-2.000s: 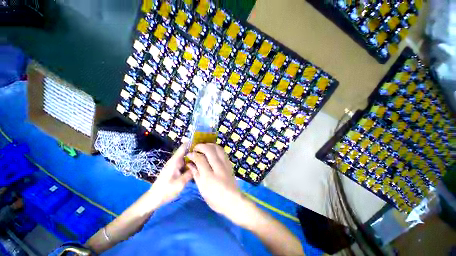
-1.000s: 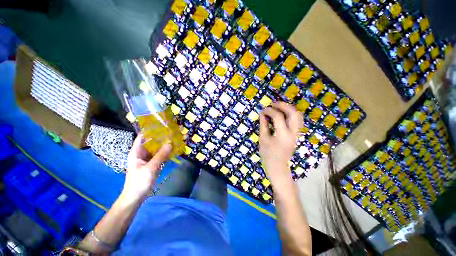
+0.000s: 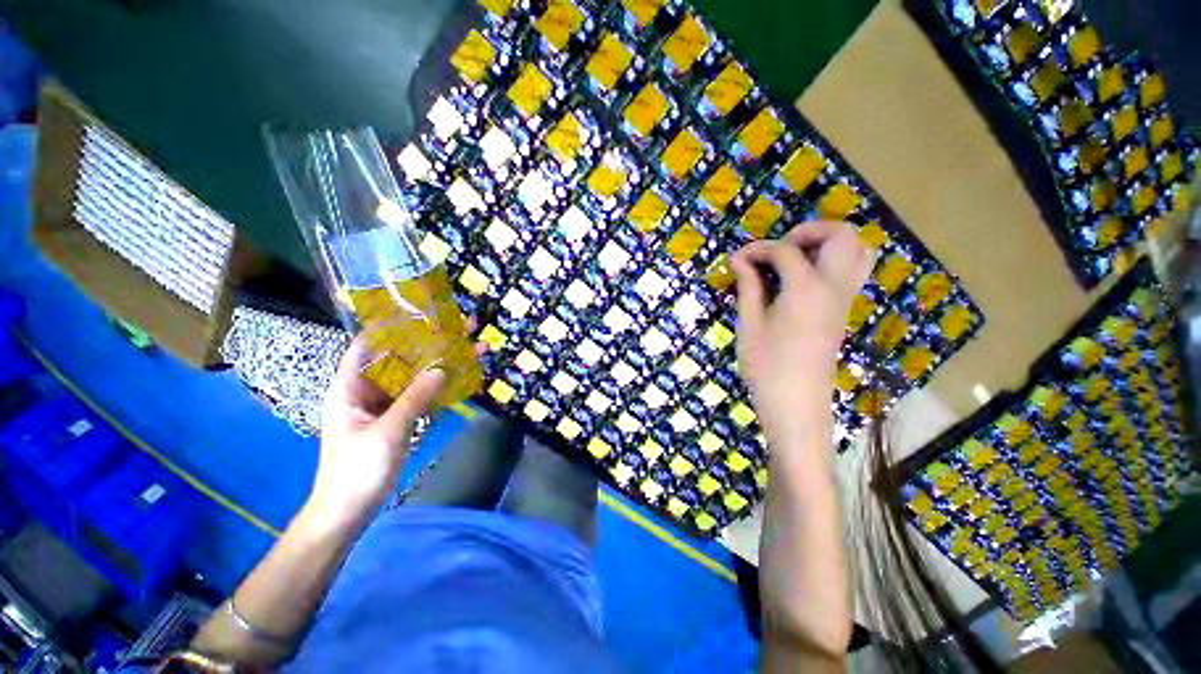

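My left hand (image 3: 362,421) holds the amber tape sheet (image 3: 428,342) at its lower end, left of the tray. A clear plastic film (image 3: 323,178) extends beyond the sheet. My right hand (image 3: 801,296) is over the tray's right part, thumb and forefinger bent toward the boards; whether a tape piece is between the fingertips cannot be told. The circuit boards (image 3: 576,224) lie in tight rows on the black tray (image 3: 424,82). The upper and right rows bear amber tape pieces (image 3: 648,108); the lower left rows show pale squares.
More dark trays of taped boards lie at the upper right (image 3: 1120,125) and right (image 3: 1054,454). Cardboard (image 3: 909,112) lies between them. Dark strands (image 3: 876,566) hang beside my right forearm. A carton of white parts (image 3: 152,217) and a white tangled bundle (image 3: 283,362) are at left.
My hands moved apart from the shared tape sheet. My right hand went out over the tray, then further right and slightly up. My left hand kept the sheet and moved left. The view has shifted.
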